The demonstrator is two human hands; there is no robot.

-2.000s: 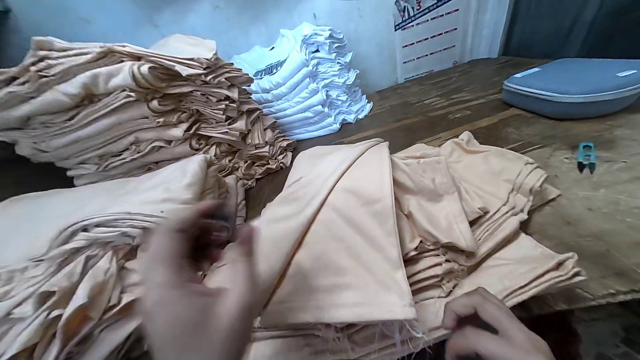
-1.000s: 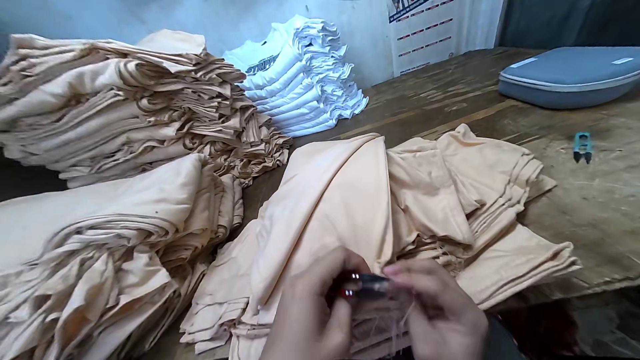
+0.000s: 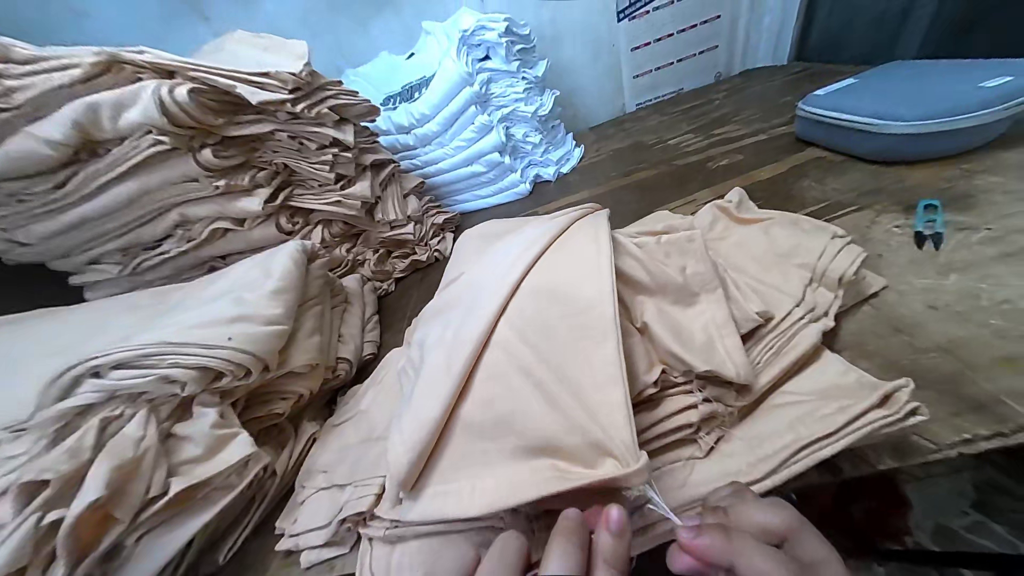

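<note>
A pile of peach fabric garment pieces (image 3: 552,344) lies at the middle of the table, the top piece folded over along one side. At its lower right corner, my right hand (image 3: 752,532) pinches loose white threads (image 3: 660,504) between thumb and finger, and they run taut from the fabric's corner. My left hand (image 3: 560,544) is at the near hem of the pile, fingertips on the cloth; its palm and any tool in it are out of sight. Small thread snips with a light blue handle (image 3: 928,224) lie on the table at the right, apart from both hands.
Tall stacks of beige fabric stand at the back left (image 3: 184,160) and near left (image 3: 160,344). Behind them is a stack of white printed shirts (image 3: 480,120). A grey zipped case (image 3: 904,112) rests at the back right of the wooden table (image 3: 976,320), whose edge shows at lower right.
My hands, together over the near part of the pile a second ago with a small dark tool between them, are now at its lower right corner. The right hand has drawn threads taut; the tool no longer shows.
</note>
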